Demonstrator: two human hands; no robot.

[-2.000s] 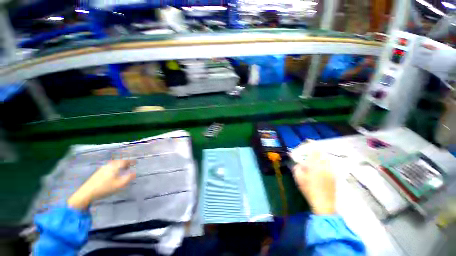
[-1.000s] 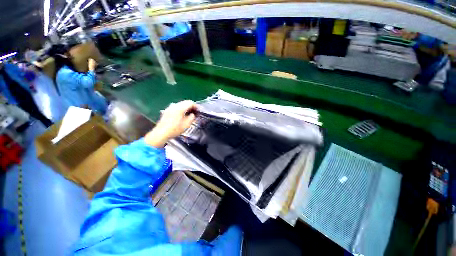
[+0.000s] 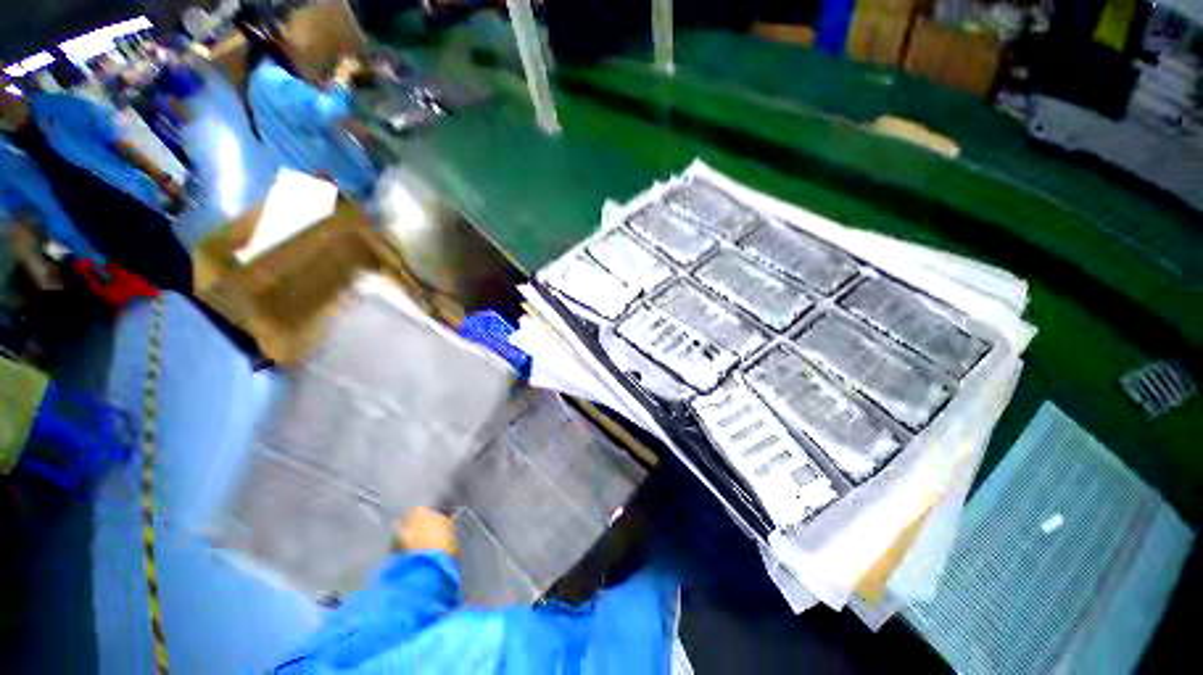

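A large grey sheet with faint phone-sized panels [image 3: 363, 429] is held up at the lower left, slightly blurred. My left hand [image 3: 429, 530] is at its lower right part and grips it; the fingertips are hard to make out. A second grey panelled sheet [image 3: 548, 488] lies in a box below and to its right. The grey-black frame tray [image 3: 759, 336] lies uncovered on the green bench, with phone middle frames [image 3: 769, 458] in its pockets. White liner sheets [image 3: 983, 284] stick out around and under it. My right hand is not in view.
An open cardboard box [image 3: 297, 284] with white paper stands left of the bench, near a blue basket [image 3: 495, 339]. The pale blue sticker sheet [image 3: 1055, 554] lies at lower right. A small slotted part [image 3: 1158, 386] is beyond it. People in blue sit at upper left.
The view has turned left and down. The grey sheet on top of the tray has been lifted off and carried left over the box, showing the pockets beneath. My left hand has moved down with it.
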